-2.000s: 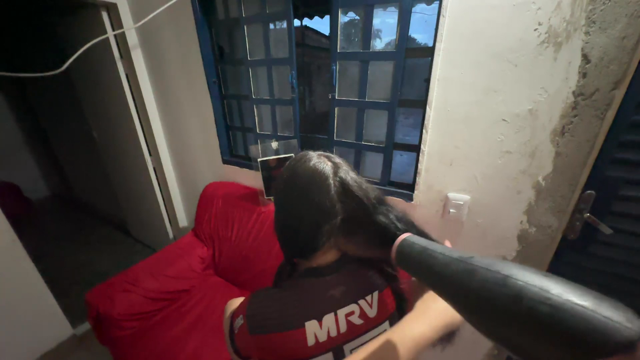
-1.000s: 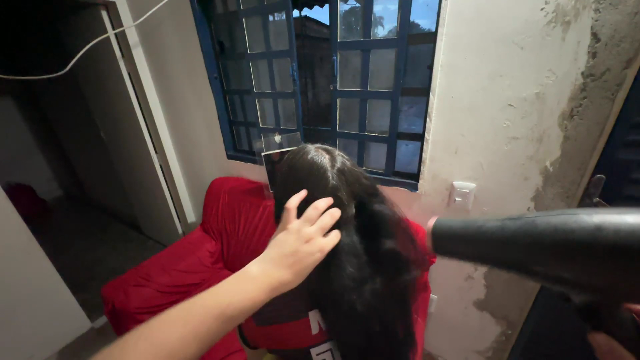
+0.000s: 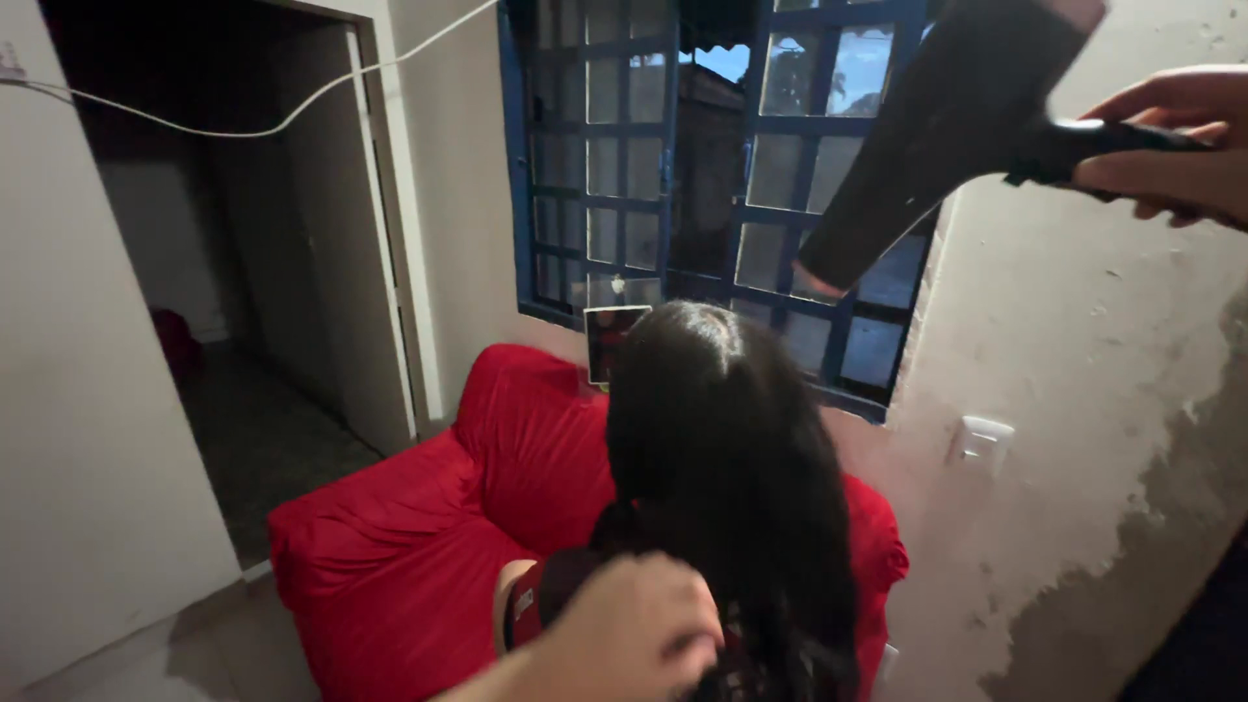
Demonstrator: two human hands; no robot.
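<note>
My right hand [image 3: 1160, 146] is wrapped around the handle of a black hair dryer [image 3: 936, 136], raised at the upper right. Its nozzle slants down to the left, above and beside a seated person's long dark hair [image 3: 721, 429]. The person faces away, toward the window. Low in the centre, my left hand [image 3: 648, 614] is blurred, with curled fingers beside the lower hair, near the person's back. Whether strands are between those fingers cannot be told.
A sofa with a red cover [image 3: 390, 546] surrounds the person. Behind are a framed mirror or screen [image 3: 606, 341] and a blue-framed window [image 3: 751, 219]. A white cable [image 3: 283, 127] hangs across the dark doorway at left. A switch plate [image 3: 983, 441] is on the right wall.
My left hand has left the top of the head and moved down beside the lower hair. The dryer has risen, its nozzle now tilted downward rather than level.
</note>
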